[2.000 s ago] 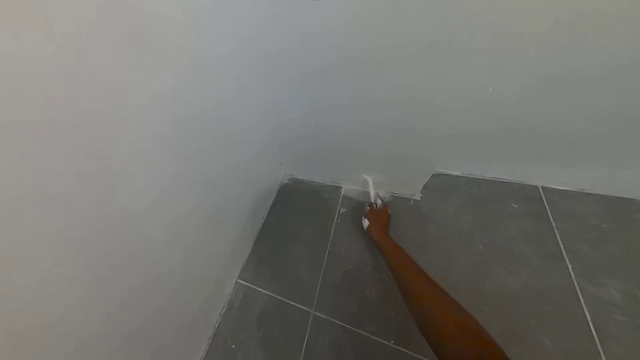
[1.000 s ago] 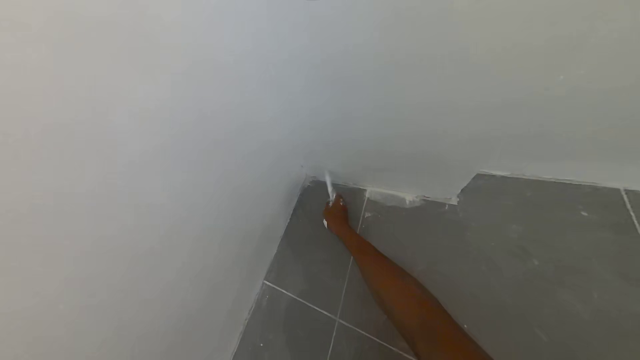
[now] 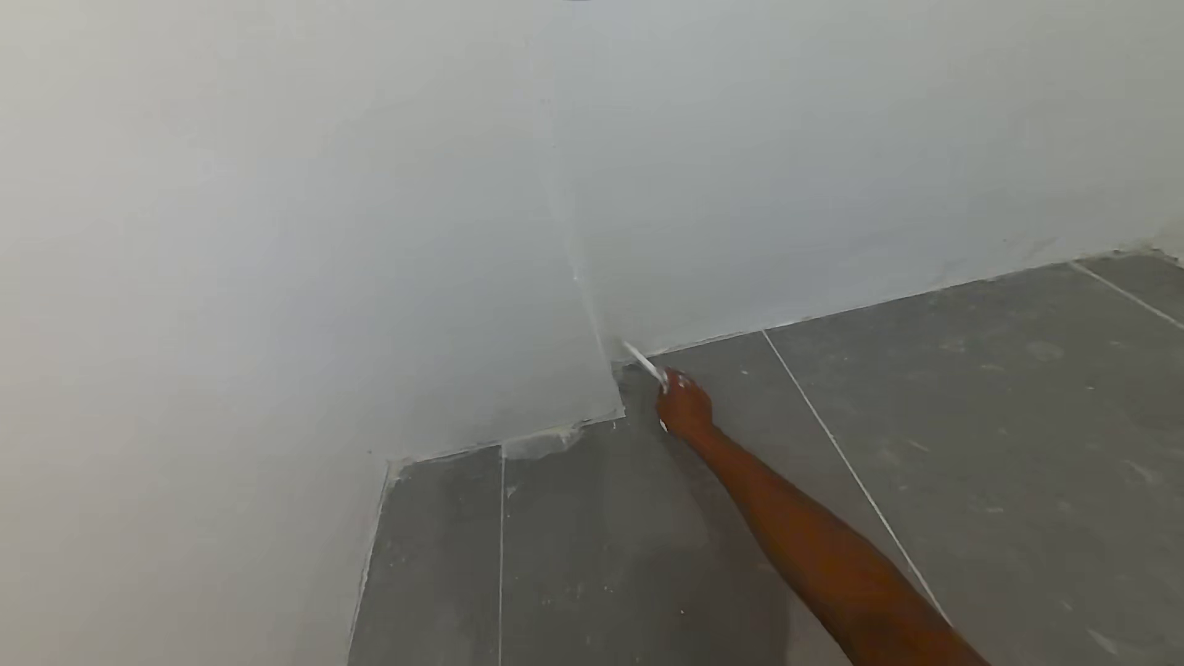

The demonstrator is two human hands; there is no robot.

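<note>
My right hand (image 3: 684, 404) is closed around a thin, pale tool (image 3: 645, 362), whose exact kind I cannot tell. Its far end points up and left, close to the foot of the white wall (image 3: 786, 185), just right of the wall's projecting corner. White smears mark the fingers. Below the hand lies the grey tiled floor (image 3: 740, 573). My left hand is out of the picture.
The wall steps forward at a vertical corner edge (image 3: 575, 268) and meets another wall (image 3: 185, 370) at the left. Light grout lines (image 3: 856, 472) run between the tiles. A whitish patch (image 3: 544, 443) marks the floor along the wall's foot.
My right hand, still holding the pale tool, has moved right from near the inner left corner to beyond the wall's step. The view has turned noticeably.
</note>
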